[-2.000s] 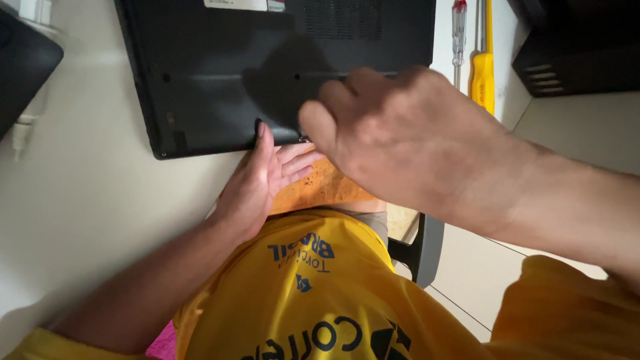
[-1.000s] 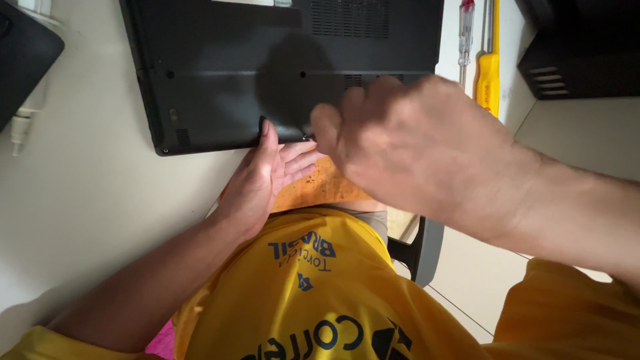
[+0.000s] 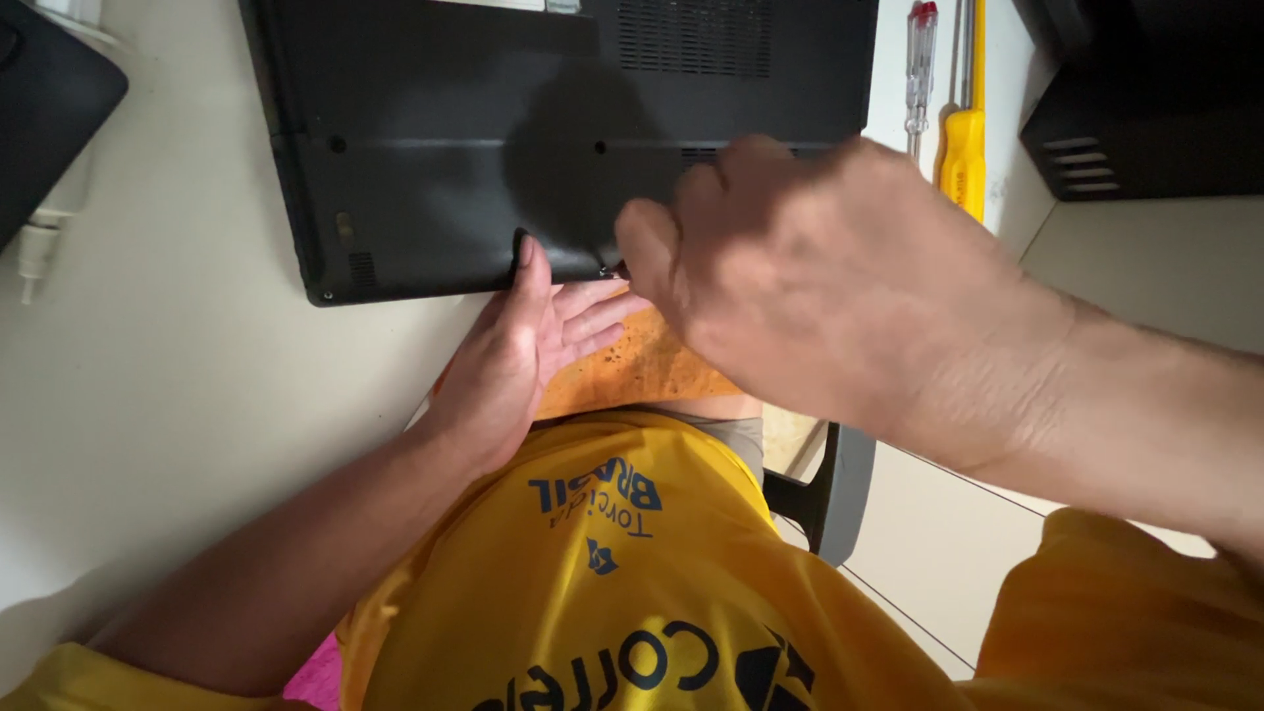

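A black laptop [image 3: 434, 197] lies bottom side up on a white table, its near edge reaching over the table's edge. My left hand [image 3: 523, 346] grips that near edge, thumb on the underside and fingers spread below. Just right of it, my right hand [image 3: 780, 257] is curled, fingertips pinched around a small dark tool whose tip [image 3: 614, 271] meets the laptop's edge by a screw spot. The fist hides most of this tool, so its kind cannot be told. Screw holes and vent slots [image 3: 694, 38] mark the laptop's underside.
Right of the laptop lie a clear-handled screwdriver with a red cap [image 3: 920, 79] and a yellow-handled screwdriver [image 3: 963, 163]. A black vented box [image 3: 1145, 128] stands beyond them. At the left are a dark device [image 3: 59, 109] and a white cable plug [image 3: 38, 259]. A chair armrest [image 3: 844, 494] is below.
Both hands stay at the laptop's near edge. The right hand's fingers have shifted slightly around the small tool; the left hand keeps its hold.
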